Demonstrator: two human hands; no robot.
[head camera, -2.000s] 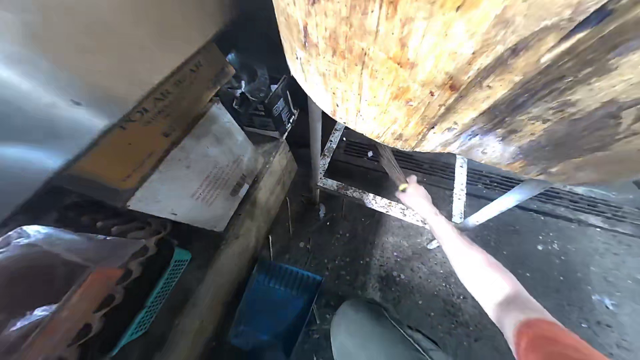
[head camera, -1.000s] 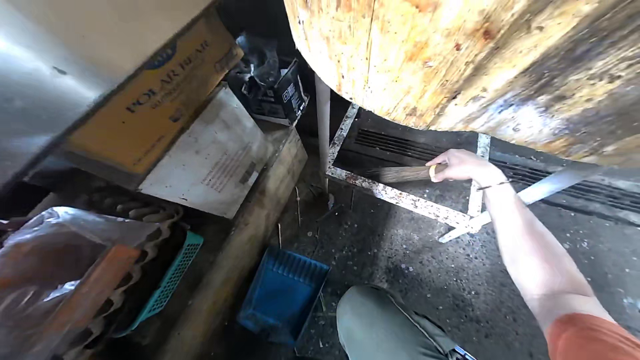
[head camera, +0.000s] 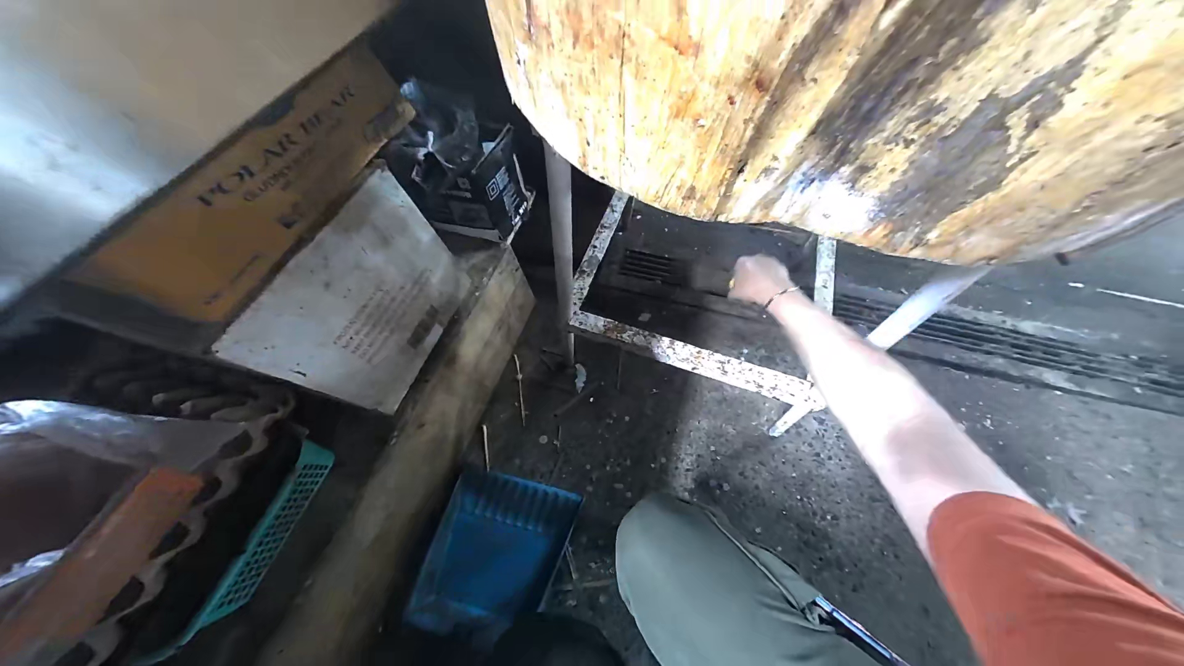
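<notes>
My right hand (head camera: 760, 279) is closed in a fist under the round wooden top (head camera: 703, 111), over the dark floor inside the metal leg frame. A bit of yellow shows at its left edge; the rest of what it grips is hidden or blends into the dark floor. The near bar of the white, rust-spotted frame (head camera: 694, 356) runs in front of the hand. A blue plastic dustpan (head camera: 499, 546) lies on the floor left of my knee. My left hand is out of view.
Left of the frame stand a wooden beam (head camera: 435, 453), a white box (head camera: 347, 296), a brown cardboard box (head camera: 231, 190) and a black box with plastic (head camera: 481, 190). A green basket (head camera: 268, 536) is at lower left. A floor grate (head camera: 1008, 342) runs behind the frame.
The bundle of thin bristles seen in my right hand in both earlier frames no longer shows clearly. The hand has moved farther back under the wooden top.
</notes>
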